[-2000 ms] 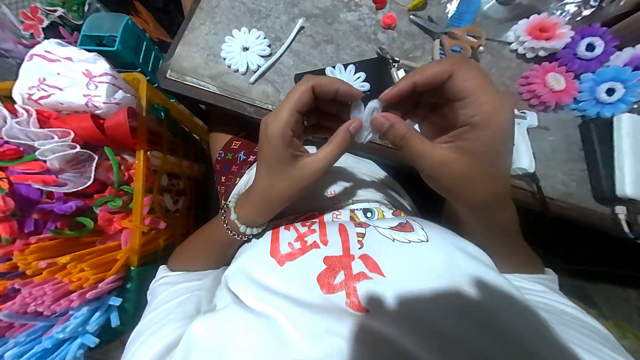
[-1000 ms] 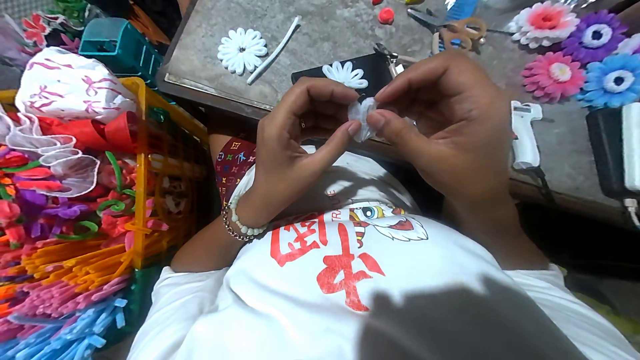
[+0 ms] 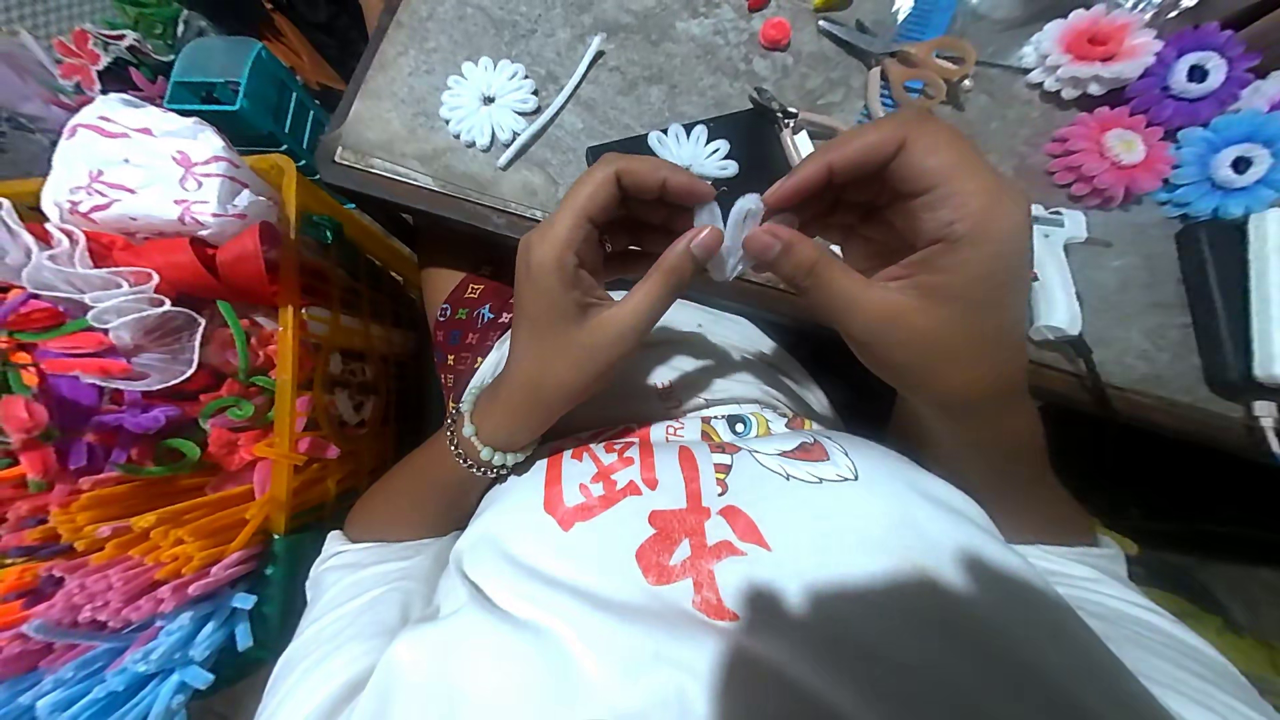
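Between my two hands, over the table's near edge, is a small white fuzzy looped piece [image 3: 738, 235], likely bent pipe cleaner. My left hand [image 3: 620, 270] pinches its left side between thumb and fingertips. The thumb and forefinger of my right hand [image 3: 880, 250] grip its right side. Just beyond, a white petal cluster [image 3: 693, 150] lies on a black flat object [image 3: 755, 135]. Farther left on the table are a round white looped flower [image 3: 489, 103] and a straight white pipe cleaner [image 3: 552, 101].
Scissors [image 3: 900, 68], pliers [image 3: 785, 115] and a white glue gun [image 3: 1056, 272] lie on the grey table [image 3: 640, 50]. Finished fuzzy flowers [image 3: 1110, 157] are at the right. A yellow plastic basket [image 3: 287, 350] full of coloured pipe cleaners [image 3: 150, 530] stands at the left.
The white piece's loops now stand apart in a V between my fingertips; one second ago they looked bunched together. Both hands have stayed in nearly the same place.
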